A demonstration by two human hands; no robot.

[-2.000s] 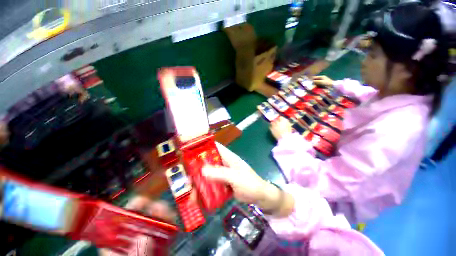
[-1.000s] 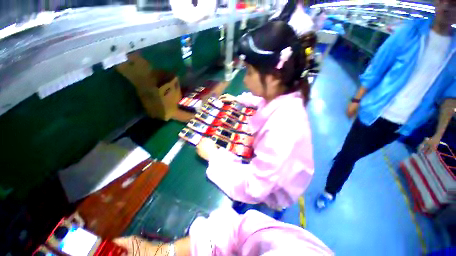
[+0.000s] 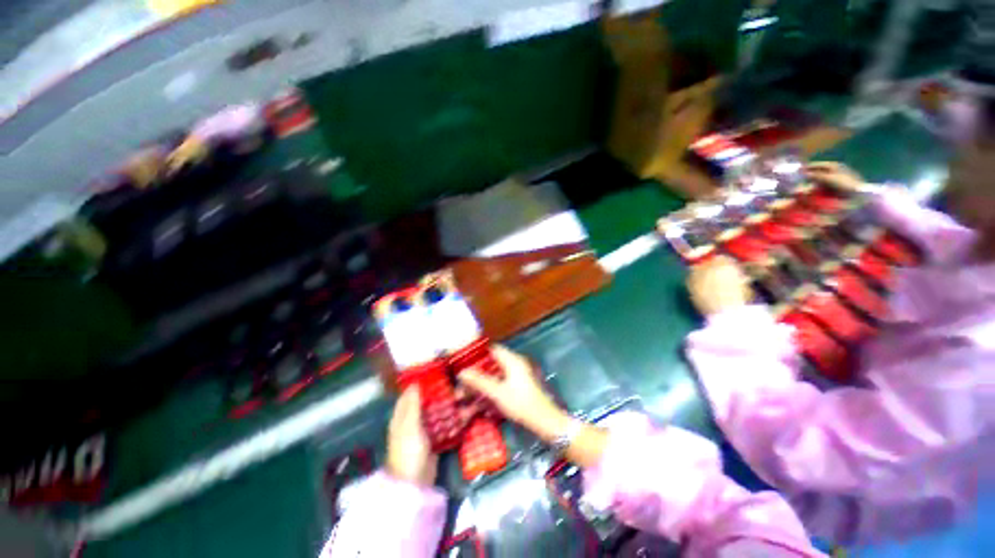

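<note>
My left hand [image 3: 409, 441] holds an open red flip phone [image 3: 434, 409] by its keypad half. My right hand [image 3: 518, 395] holds a second open red flip phone [image 3: 474, 358] close beside it. Their two screens [image 3: 428, 329] are side by side, pale and lit, at the top. Another red keypad [image 3: 483, 449] shows just below the hands; whether it is a third phone cannot be told for sure. A clear blister tray [image 3: 513, 525] lies under the hands, with dark red-rimmed phones [image 3: 567, 485] in or beside it. The picture is blurred.
Behind the hands is a brown board [image 3: 535, 294] with papers [image 3: 546, 234]. Rows of dark phones [image 3: 289, 360] stand at the left. A person in pink [image 3: 764, 376] at the right holds a tray of red phones [image 3: 802, 251]. A cardboard box [image 3: 682, 125] stands behind; a grey shelf crosses above.
The view has swung back left and down from the aisle. Both hands are now in view, their phones together. Two seconds ago the phones were apart, the left one at the lower left.
</note>
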